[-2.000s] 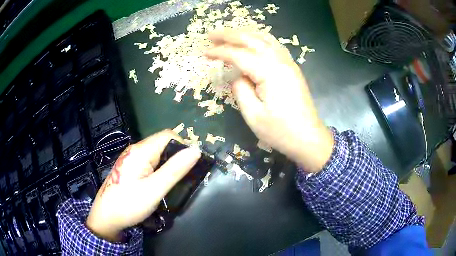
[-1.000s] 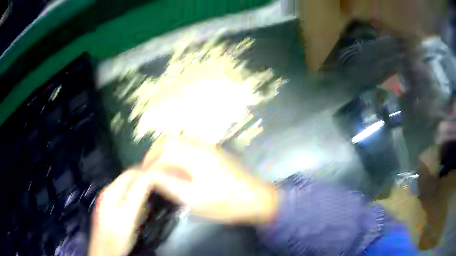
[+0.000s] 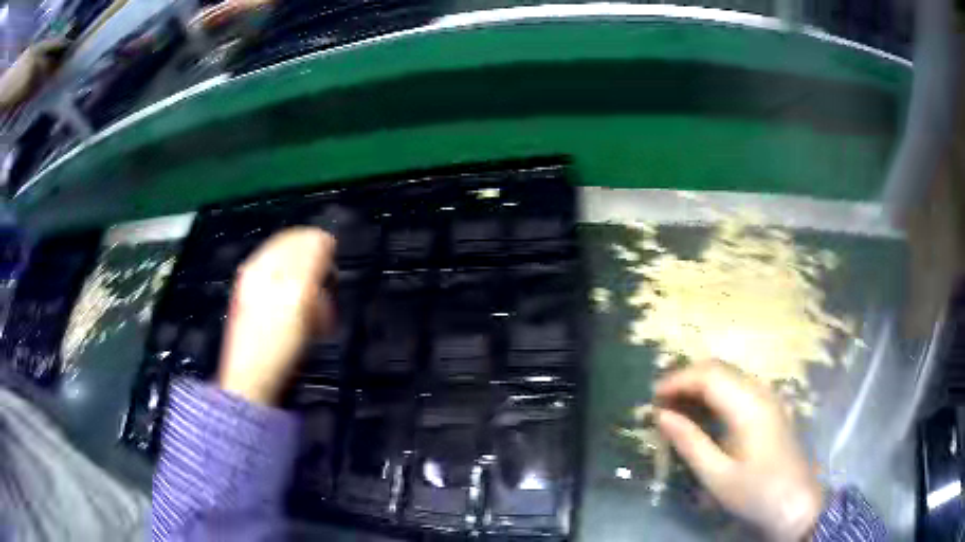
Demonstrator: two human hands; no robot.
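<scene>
A large glossy black tray with rows of rectangular pockets lies in front of me. My left hand is over its upper left pockets, fingers bent and blurred. A dark thing may be at its fingertips, but it blends with the tray. A loose pile of small cream-white pieces lies right of the tray. My right hand is at the pile's near edge, thumb and fingers apart, with nothing visible between them.
A green raised strip with a pale edge runs behind the tray. More pale pieces and another dark tray lie at far left. A glossy black phone is at the right edge. A person's hand shows at upper left.
The view has swung left, bringing the tray to the middle. My hands, together one second ago, are now apart, the left over the tray and the right by the pile.
</scene>
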